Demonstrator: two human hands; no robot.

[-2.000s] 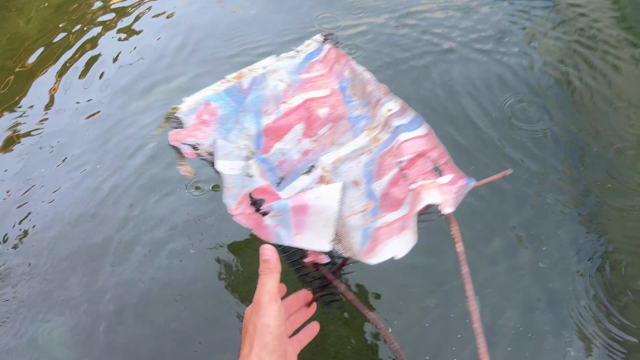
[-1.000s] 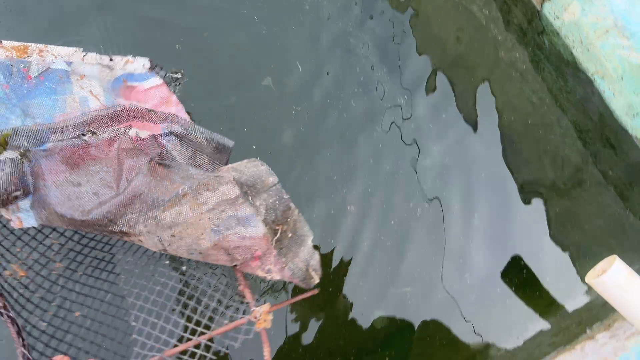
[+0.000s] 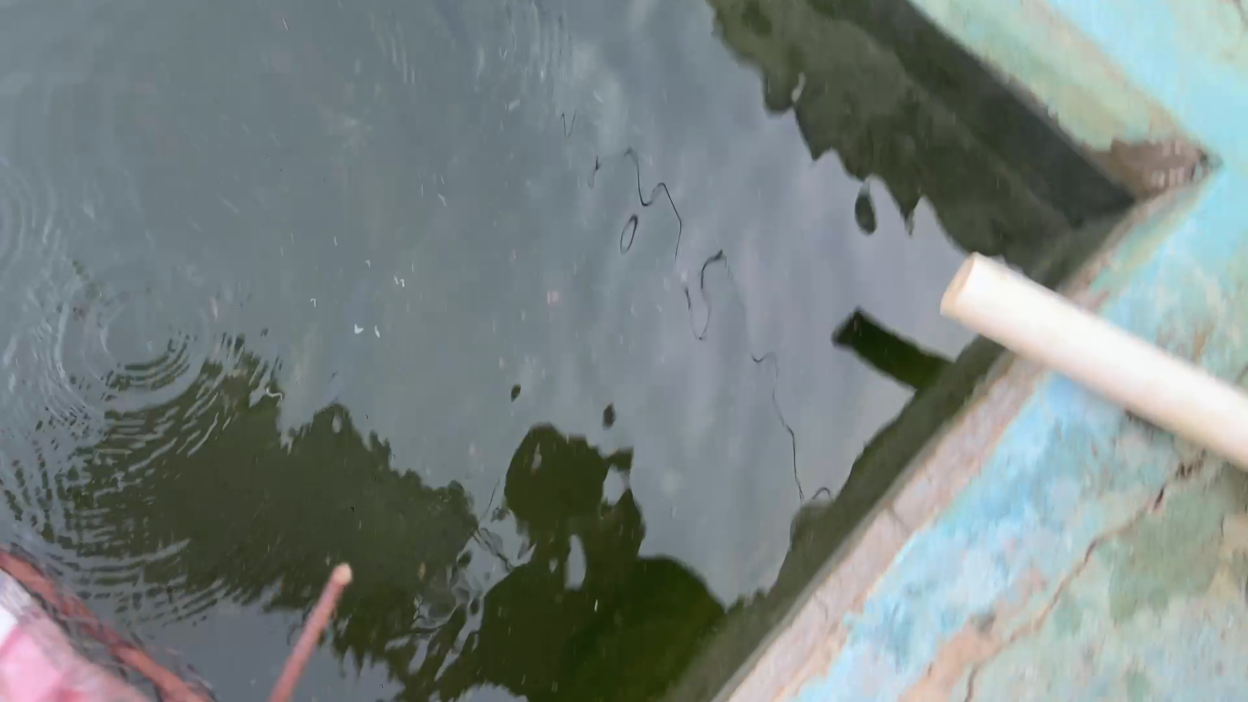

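Note:
Neither my left hand nor my right hand shows in the head view. At the bottom left corner lies a piece of pink and white cloth or sheet [image 3: 49, 658], cut off by the frame edge. A reddish-brown rod [image 3: 97, 634] runs along its upper side. Another thin reddish rod [image 3: 312, 629] points up from the bottom edge, its tip over the dark water [image 3: 409, 253]. What bears the cloth and the rods is outside the view.
A pale pipe [image 3: 1102, 351] juts over the water from the right. The tank's concrete rim [image 3: 975, 546], with worn blue-green paint and cracks, runs along the right side and forms a corner at the upper right. Ripples spread at the left.
My hand, beside the cloth in the oldest frame, is out of view. The cloth and the black mesh seen a second ago have mostly left the frame. The view has shifted toward the tank's corner.

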